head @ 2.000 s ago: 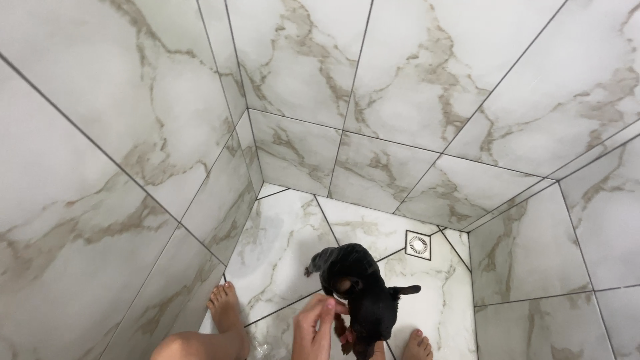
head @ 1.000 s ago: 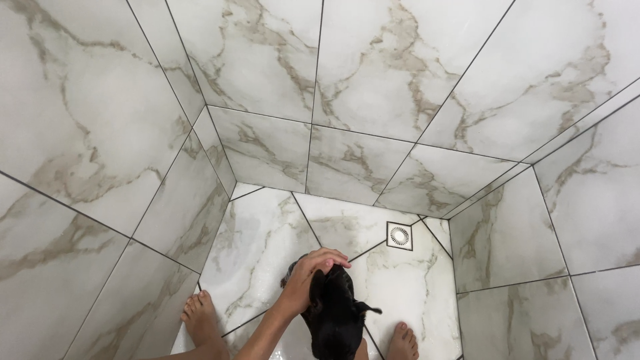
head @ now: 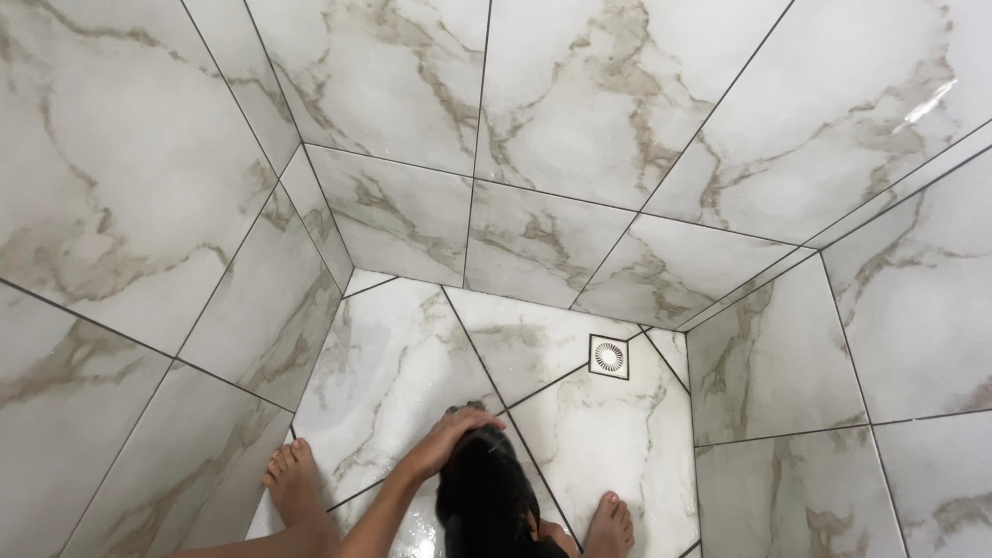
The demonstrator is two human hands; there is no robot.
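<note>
A small black dog (head: 488, 496) with wet-looking dark fur is at the bottom middle, between my bare feet, partly cut off by the lower edge. Over its far end lies my left hand (head: 457, 434), palm down with curved fingers, touching the fur. A greyish paw or tuft shows just beyond the fingers. To the dog's right, a bit of skin at the lower edge looks like part of my right hand (head: 556, 535); its fingers are mostly hidden by the dog, so its grip cannot be made out.
Marbled tile walls (head: 542, 232) enclose the corner on three sides. A square floor drain (head: 608, 356) is set in the wet marbled floor (head: 604, 418) near the back right. My left foot (head: 294, 480) stands by the left wall, my right foot (head: 610, 527) right of the dog.
My left hand has moved from the dog's near side, two seconds ago, onto its far end, where it also was one second ago. The dog's body has turned and now points more straight away from me.
</note>
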